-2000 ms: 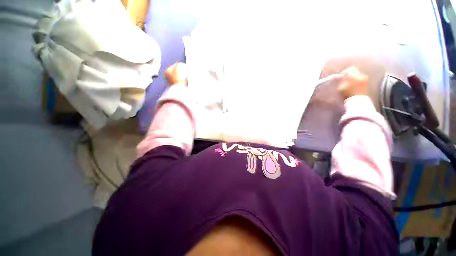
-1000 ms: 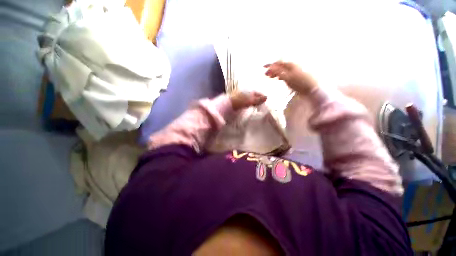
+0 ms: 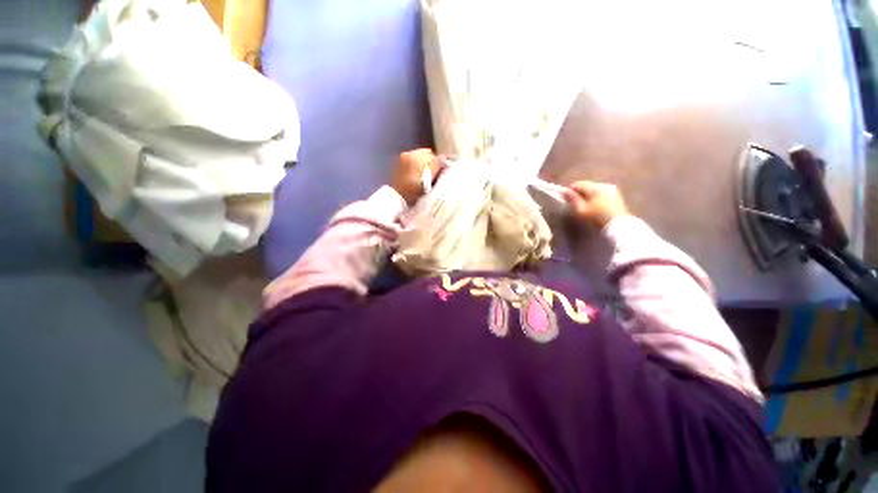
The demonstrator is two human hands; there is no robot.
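A stack of white to beige cloth pieces (image 3: 481, 106) lies on the table in front of me, bunched at a waist near its lower end. Its near end (image 3: 472, 229) is gathered and fans out by my body. A narrow white strip (image 3: 547, 188) shows at the right of the waist. My right hand (image 3: 592, 202) is closed on its end. My left hand (image 3: 418, 175) is closed on a white end at the left of the waist. The strip's path between the hands is hard to see in the folds.
A steam iron (image 3: 775, 207) rests at the right of the table, its black hose running off right. A tied white cloth bundle (image 3: 183, 135) hangs at the left. The lavender table cover (image 3: 337, 87) glares white at the far side. A cardboard box (image 3: 828, 371) stands below right.
The cloth, spread wide at first, is now gathered into a narrow waist. My hands came together over it, then moved apart to its two sides, gripping the strip ends.
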